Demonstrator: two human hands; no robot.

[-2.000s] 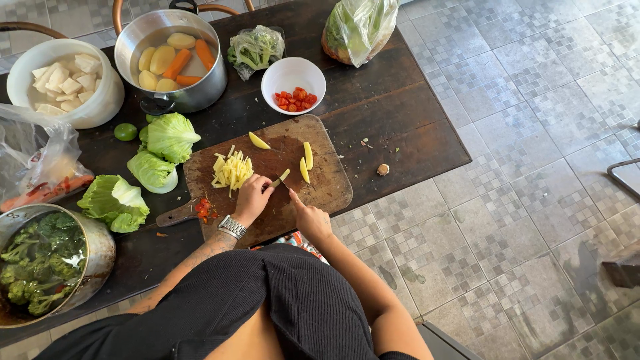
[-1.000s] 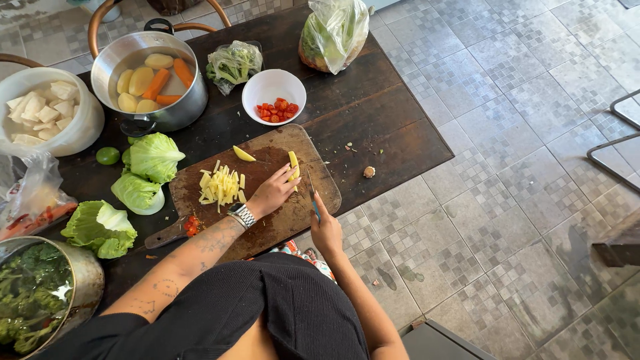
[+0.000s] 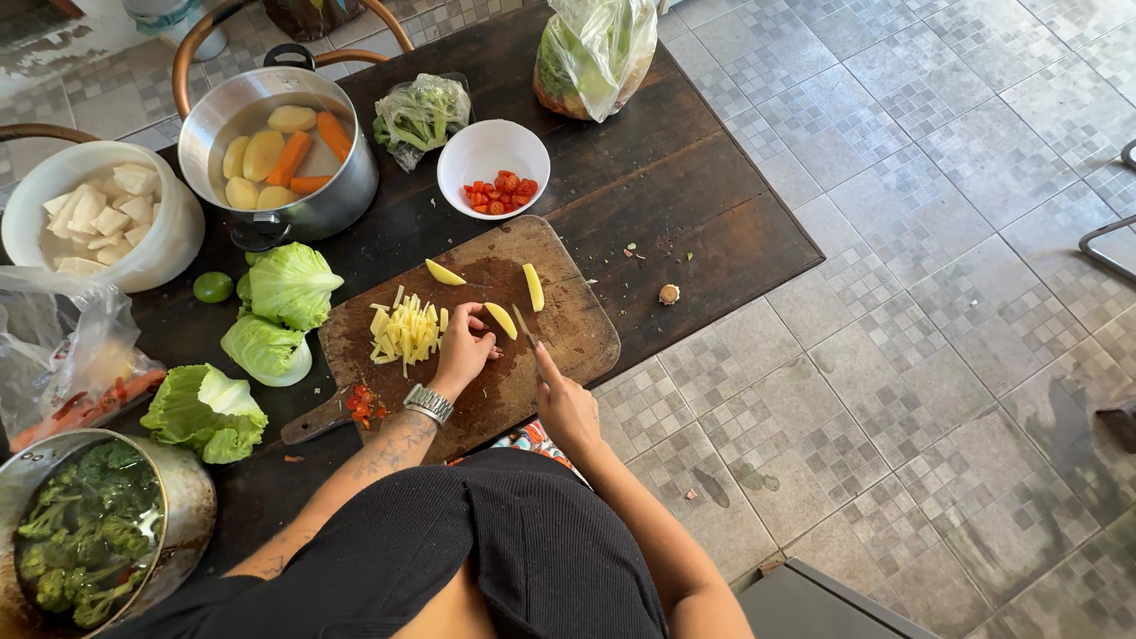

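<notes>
A worn wooden cutting board (image 3: pixel 568 311) lies near the table's front edge. My right hand (image 3: pixel 565 399) grips a small knife (image 3: pixel 524 325), its blade pointing away from me over the board. My left hand (image 3: pixel 466 348), with a metal watch at the wrist, has its fingertips at the end of a yellow potato wedge (image 3: pixel 500 320); whether they pinch it I cannot tell. Two more wedges lie apart, one at the back (image 3: pixel 445 272) and one on the right (image 3: pixel 533 287). Thin yellow sticks (image 3: pixel 406 331) form a pile left of my left hand. Red tomato bits (image 3: pixel 362 404) sit near the board's handle.
Behind the board stand a white bowl (image 3: pixel 494 142) of cut tomatoes, bagged greens (image 3: pixel 424 115) and a bagged vegetable (image 3: pixel 593 62). A metal pot (image 3: pixel 359 182), a white tub (image 3: pixel 177 240), lettuce (image 3: pixel 288 286), a lime (image 3: pixel 212 287) and a pot of broccoli (image 3: pixel 186 506) are on the left.
One second ago my left hand was on a wedge at the board's right; it is now farther left, by another wedge. The knife remains in my right hand.
</notes>
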